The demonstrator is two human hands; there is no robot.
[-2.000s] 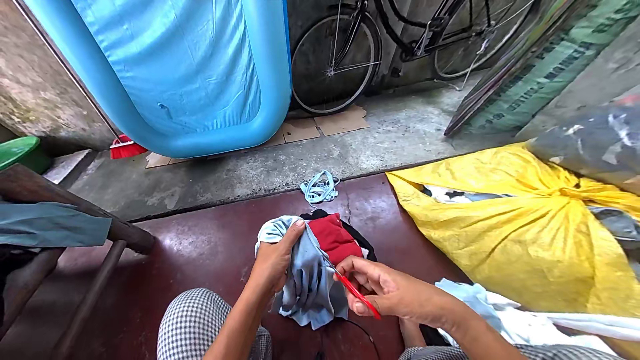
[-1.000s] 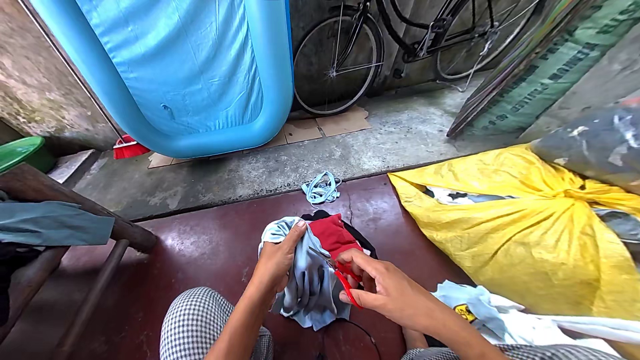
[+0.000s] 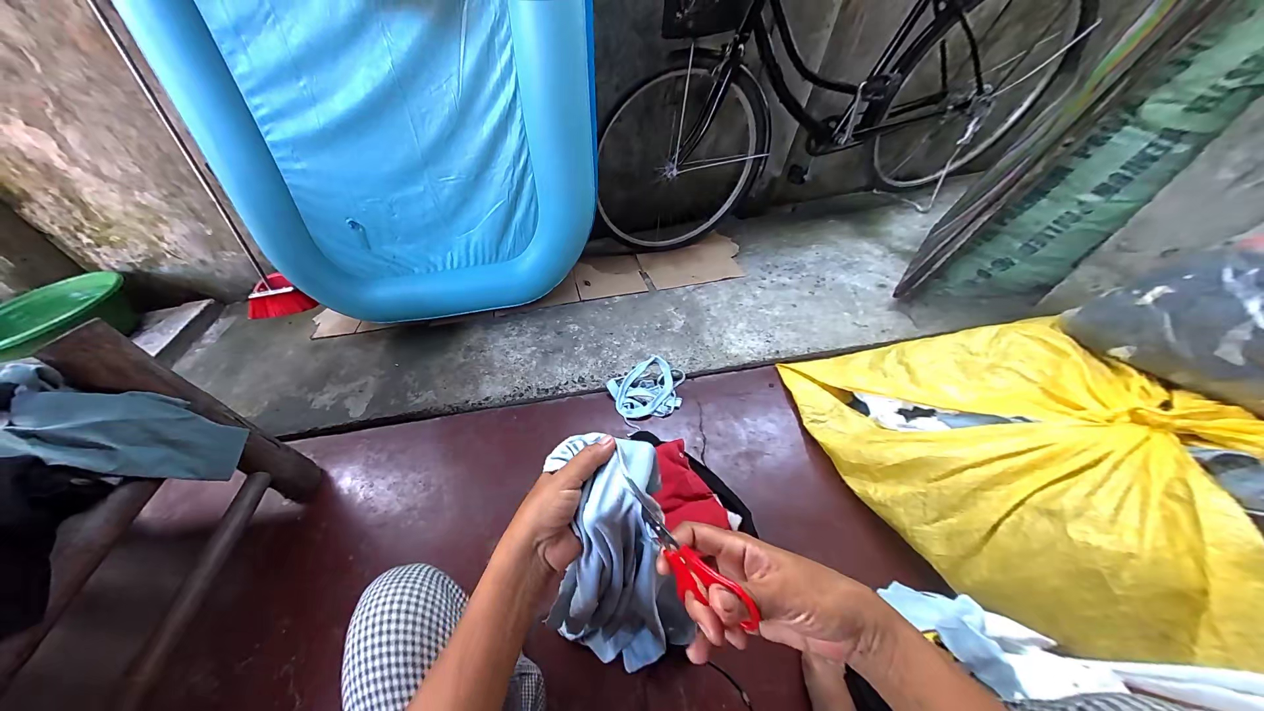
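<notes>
My left hand (image 3: 561, 504) grips the gathered upper edge of a light blue-grey cloth (image 3: 614, 583) that hangs in folds above the floor. Red-handled scissors (image 3: 713, 588) are in my right hand (image 3: 780, 592), with fingers through the loops. Their metal blades point up and left and meet the cloth's right side; part of the blades is hidden by fabric. Behind the cloth lie a red fabric piece (image 3: 686, 489) and some black material. A loose tangle of light blue fabric strips (image 3: 646, 389) rests farther off, near the edge of the dark red floor.
A tied yellow sack (image 3: 997, 484) of cloth lies at right, with pale fabric pieces (image 3: 973, 632) before it. At left, a wooden frame (image 3: 188, 410) bears garments. Beyond are a blue inflatable pool (image 3: 395, 296), a red broom (image 3: 279, 296), a green basin (image 3: 69, 306) and a bicycle (image 3: 681, 163).
The scissors have turned in my right hand: a second ago their handles were upright near the red fabric, and now the blades lie against the blue-grey cloth. My left hand keeps its hold.
</notes>
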